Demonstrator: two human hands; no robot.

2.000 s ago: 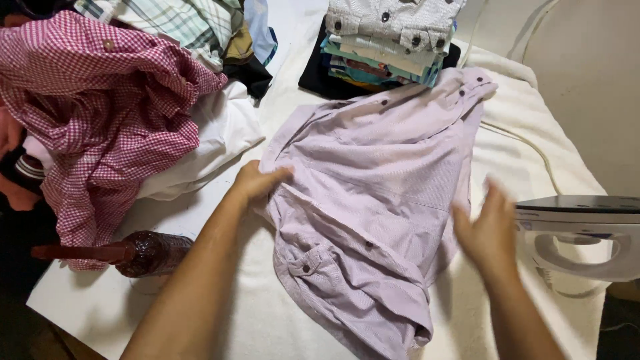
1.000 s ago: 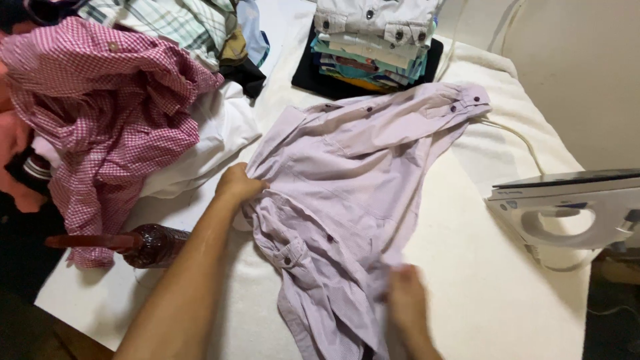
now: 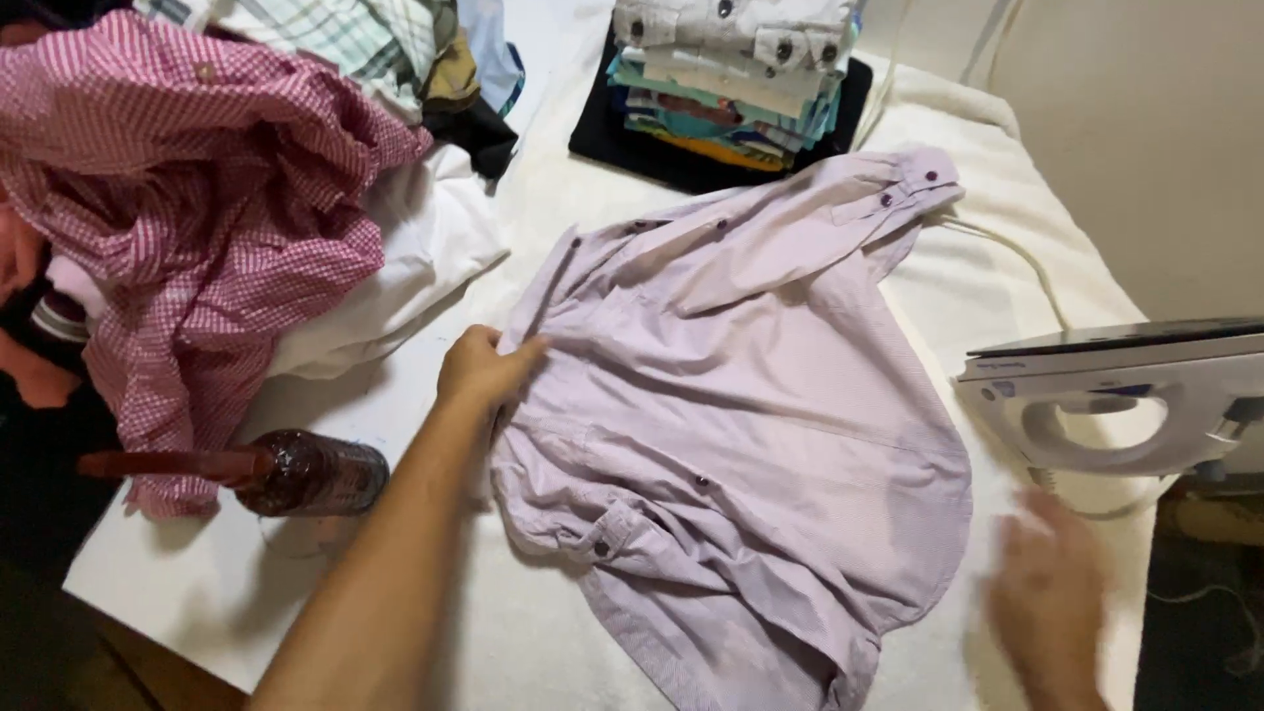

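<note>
A light purple button-up shirt (image 3: 750,365) lies spread and creased on the white padded cloth, one cuff stretched to the upper right. My left hand (image 3: 484,365) grips its left edge, the thumb on top and the fingers hidden. Blurred by motion, my right hand (image 3: 1049,592) is off the shirt to the lower right, below the clothes iron (image 3: 1106,395). It seems to hold nothing, but its fingers are not clear. The iron rests on its side at the right with its dark soleplate up.
A red checked shirt (image 3: 197,197) and a white garment (image 3: 415,267) are heaped at left. Beneath them a brown spray bottle (image 3: 316,472) lies on its side. Folded clothes (image 3: 731,89) are stacked at the top on a black item. The iron's cord (image 3: 1027,257) runs behind it.
The shirt's lower part, bunched a second ago, is now spread toward the right. My right hand has moved right, away from the fabric. My left hand still holds the left edge.
</note>
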